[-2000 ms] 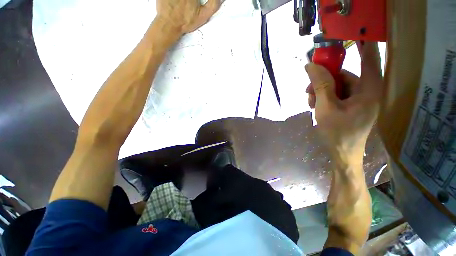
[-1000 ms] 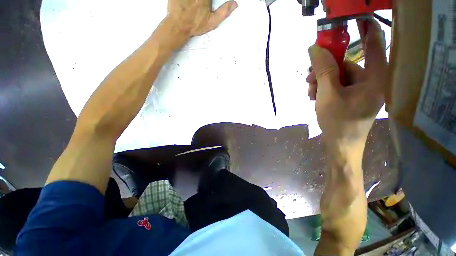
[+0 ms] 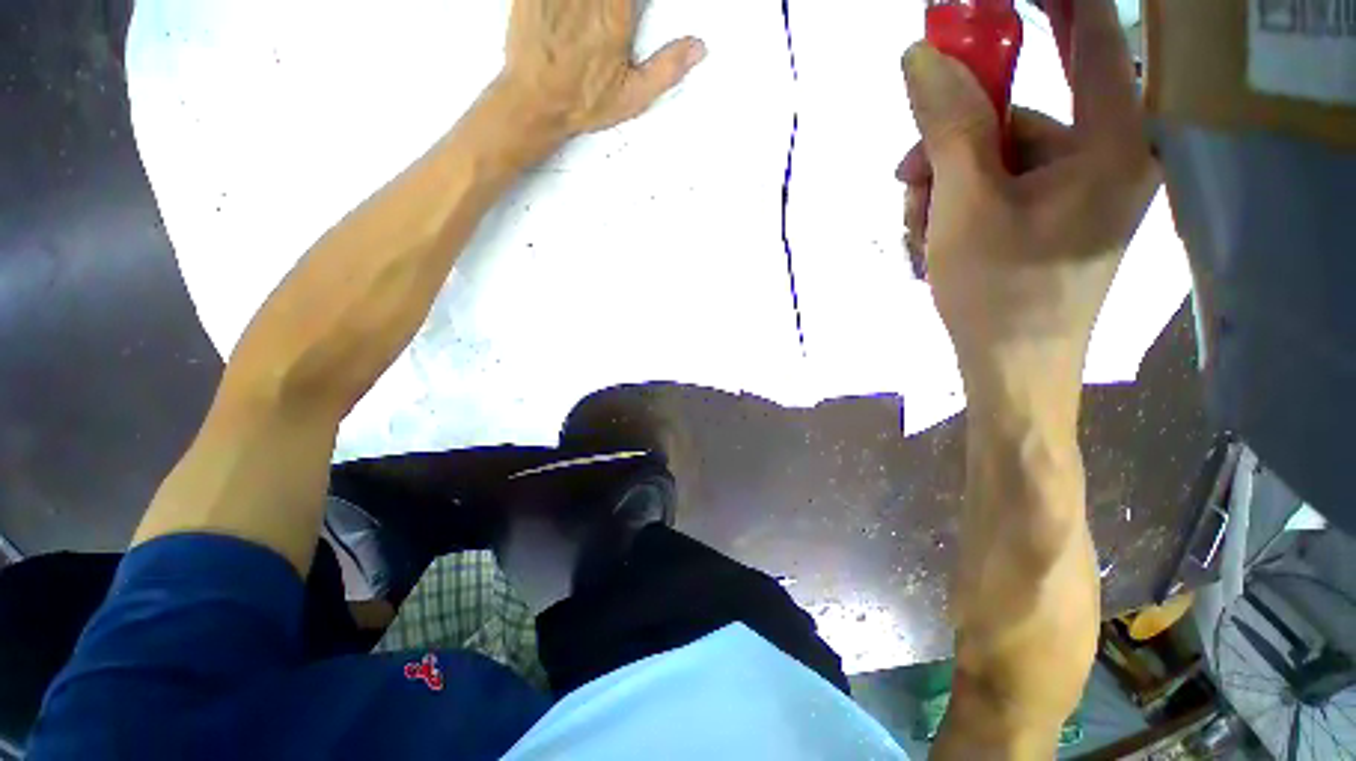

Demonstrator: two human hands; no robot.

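White marker paper (image 3: 387,164) covers the fabric lay in front of me, with a thin dark cut line running through it from the top edge. My left hand (image 3: 588,67) lies flat on the paper at the top, thumb spread, holding nothing. My right hand (image 3: 1026,193) grips the red machine handle (image 3: 974,45) near the top right. The grey motor body of the cutting machine (image 3: 1264,253) fills the right edge. The red bracket, knife and base plate are not visible.
The dark brown table (image 3: 773,520) shows around the paper. My shoes (image 3: 647,498) are at its near side, beside a thin pale offcut (image 3: 580,464). At the lower right, beyond the table, are a spoked wheel-like thing (image 3: 1294,654) and some green material.
My right hand and the machine have moved up and away from me, so the red bracket has left the picture. The dark cut has narrowed. My left hand stays on the paper.
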